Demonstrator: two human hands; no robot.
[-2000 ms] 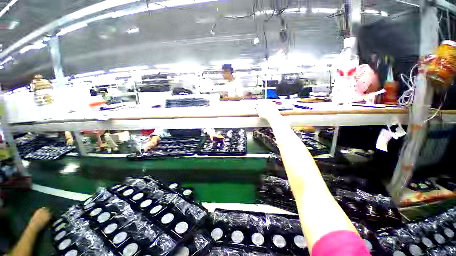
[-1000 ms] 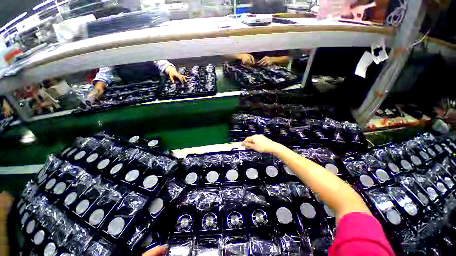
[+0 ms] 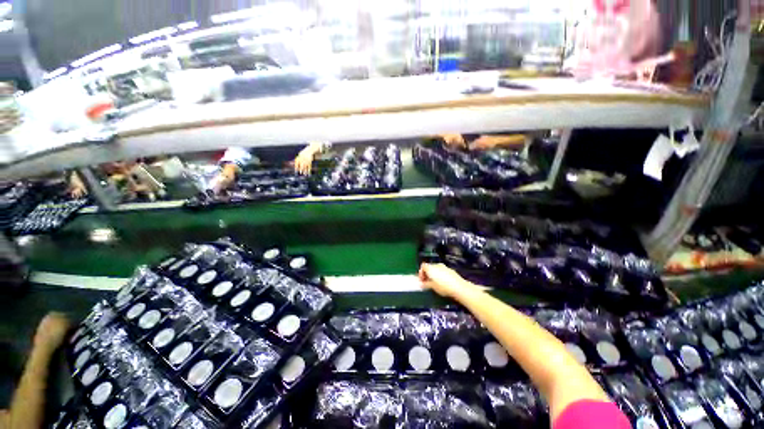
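My right hand (image 3: 437, 277) reaches forward, its fingers bent close together at the near left corner of a dark tray (image 3: 544, 261) on the far side. The hand is small and blurred, so I cannot tell whether it grips the tray. In front lies a black tray (image 3: 398, 325) with a row of pale round-faced units (image 3: 420, 358) and glittering clear film (image 3: 377, 404). My forearm covers part of the row. More overlapping trays (image 3: 214, 335) stand tilted at the left. My left hand is not visible.
A bare forearm and hand (image 3: 50, 333), apparently another person's, show at the left edge. More trays (image 3: 712, 356) lie at the right. A green surface (image 3: 369, 239) runs behind, below a long pale shelf (image 3: 402, 120). Other people's hands (image 3: 310, 157) work over trays across it.
My right hand has come down from the shelf to the far tray's corner. The view tilted down, then partly up again. Fingertips seen at the bottom edge one second ago are gone.
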